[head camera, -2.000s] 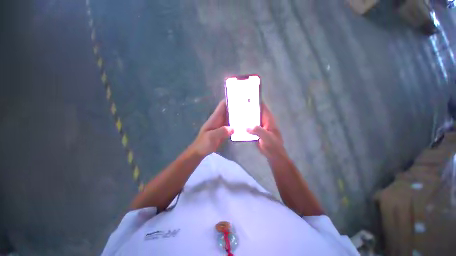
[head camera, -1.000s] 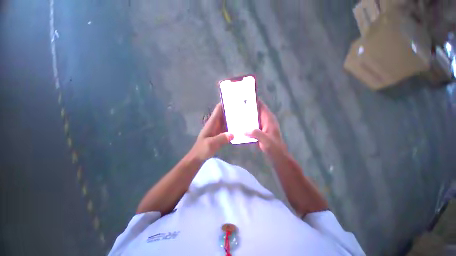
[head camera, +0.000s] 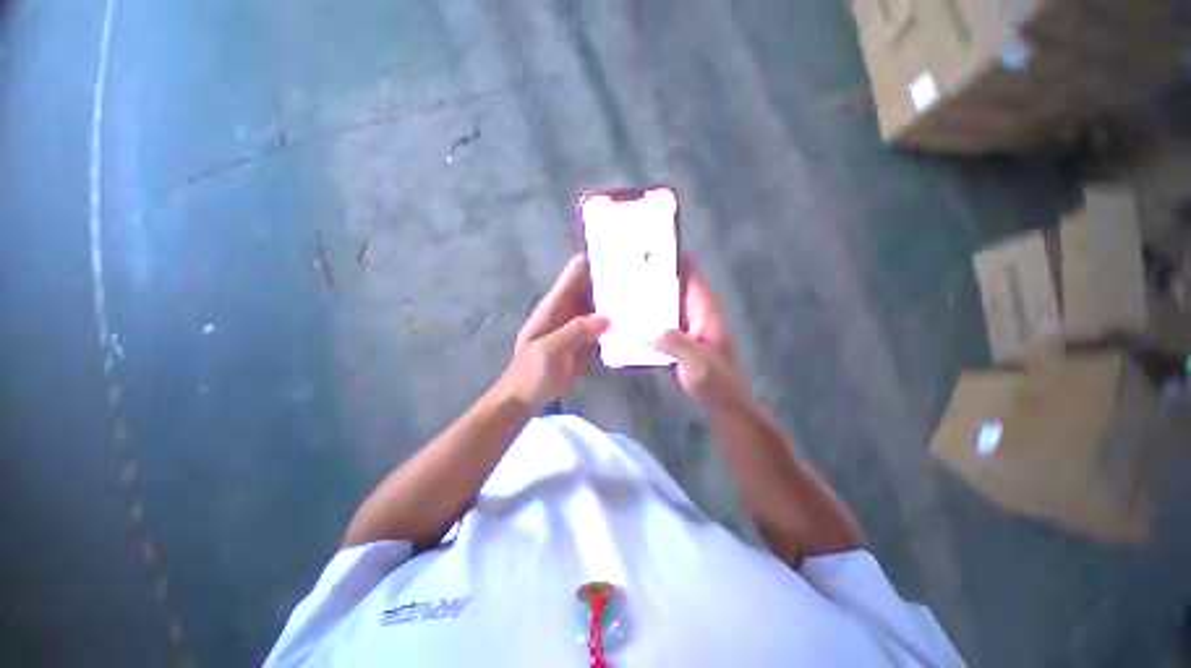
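Observation:
A smartphone (head camera: 632, 277) with a glaring white screen and a dark rim is upright in the middle of the view, in front of my white shirt. My left hand (head camera: 555, 346) grips its left edge, with the thumb over the lower left of the screen. My right hand (head camera: 703, 342) grips its right edge, with the thumb over the lower right. Both hands are bare. The fingers behind the phone are hidden. The screen is too bright to read.
A large brown carton (head camera: 960, 78) with white labels stands at the upper right. An open carton (head camera: 1045, 437) with raised flaps lies below it. A line (head camera: 94, 196) runs along the floor at the left. A pendant (head camera: 597, 613) hangs on my shirt.
The floor has shifted under me. The open carton has moved down from the upper right, and a larger carton has come into view above it. Both hands still hold the phone.

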